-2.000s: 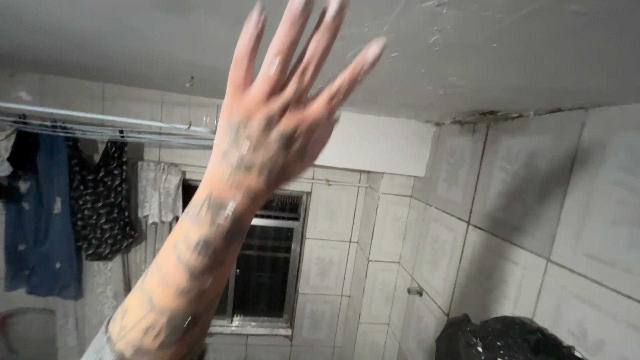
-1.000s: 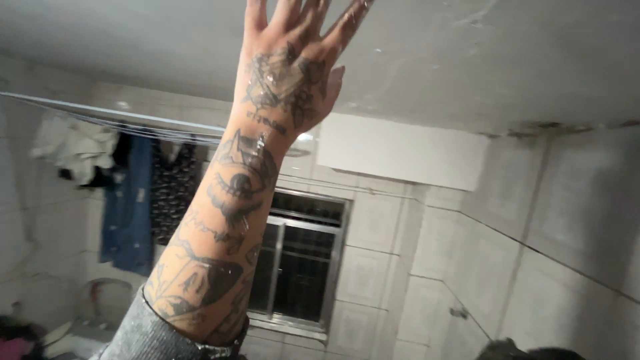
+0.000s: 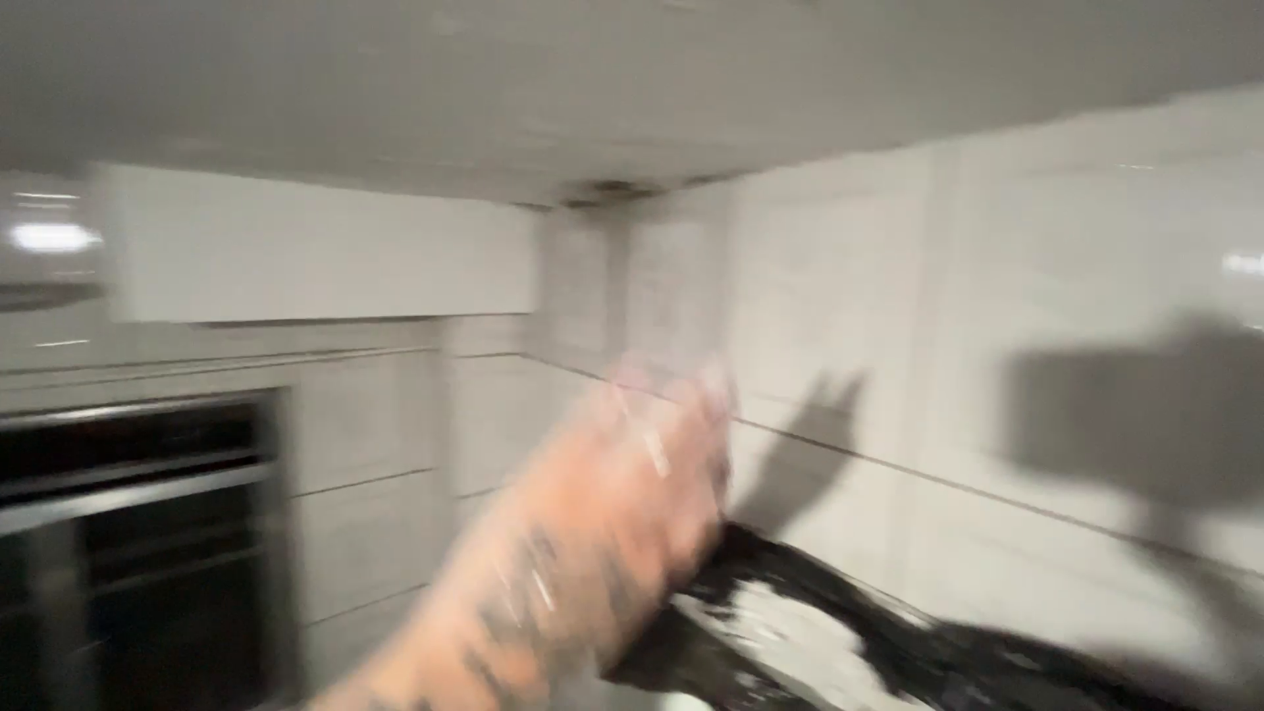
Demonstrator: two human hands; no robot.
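Note:
My left hand, tattooed and strongly blurred, reaches in from the lower left. It is above and beside a black plastic bag, near the tiled wall at the corner. White material shows in the bag; what it is I cannot tell. Blur hides how the fingers are held, and whether they touch the bag or grip anything is unclear. My right hand is not in view.
The grey ceiling has a dark stained patch over the corner. A white boxed-in beam runs above a metal-framed window on the left. Tiled wall stands at right, with shadows on it.
My left hand was raised toward the ceiling with its fingers apart; it has come down toward the black bag. The view has turned right, and the hanging clothes have left it.

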